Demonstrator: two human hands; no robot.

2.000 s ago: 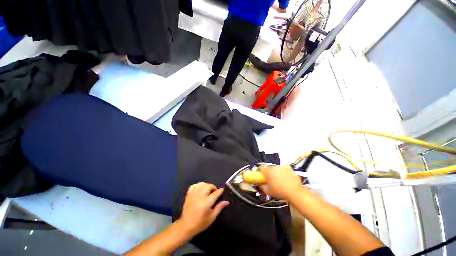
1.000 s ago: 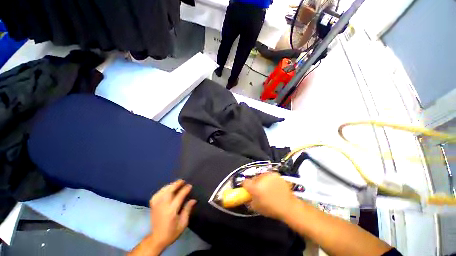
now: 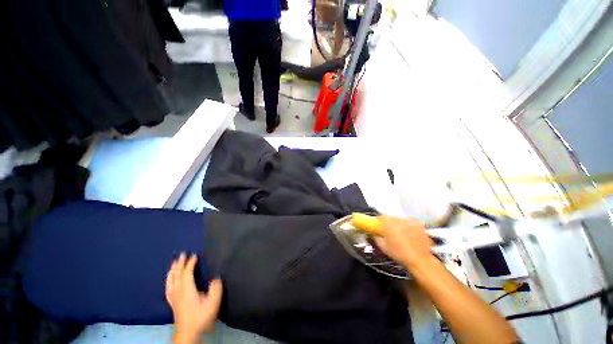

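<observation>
A dark suit jacket lies over the right part of the navy pressing board, with a slit pocket line in its flat panel. Its crumpled part lies behind the board. My right hand grips the yellow handle of the steam iron, whose pointed sole rests on the jacket's right part, tip to the left. My left hand lies with fingers apart at the jacket's left edge, over the navy padding, holding nothing.
Dark jackets hang at the upper left. A dark heap lies left of the board. A white block stands behind it. Yellow hoses run right. A person, a fan and a red object are beyond.
The view has shifted. The iron has moved right and away from me along the jacket, uncovering the pocket line. My left hand has moved left off most of the cloth, onto the board.
</observation>
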